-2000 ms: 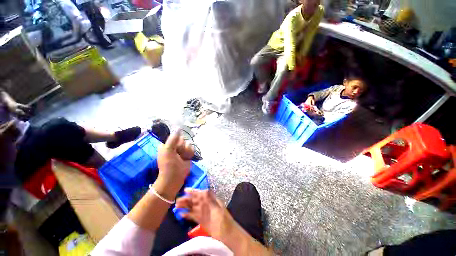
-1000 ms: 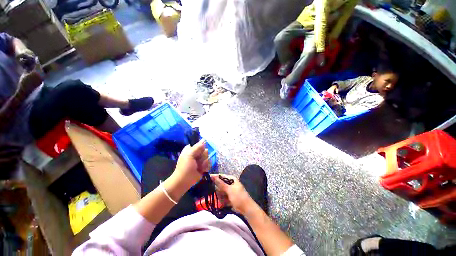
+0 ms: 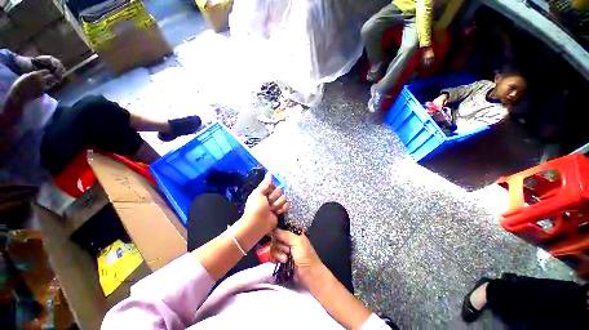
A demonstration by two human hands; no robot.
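Note:
A bunch of thin black cords [image 3: 282, 273] is held over my lap between my two hands. My left hand [image 3: 263, 207] is closed around its upper part, and some dark strands show above that fist. My right hand [image 3: 295, 253] is closed around the lower part, with strands hanging below it. The blue plastic crate [image 3: 194, 158] stands just beyond my knees, with dark loose pieces [image 3: 226, 182] inside. How the cords are bound cannot be told.
An open carton [image 3: 139, 213] with a yellow packet [image 3: 118, 265] stands at left. A seated person [image 3: 90, 132] is beyond it. A child sits in another blue crate [image 3: 420, 129]; a person in yellow sits behind. Red stools [image 3: 554, 200] and another person's foot [image 3: 476, 300] are at right.
Two seconds ago no cords showed in my hands; one second ago both held dark cords. Now a fuller bunch shows between and below them. The view has shifted slightly.

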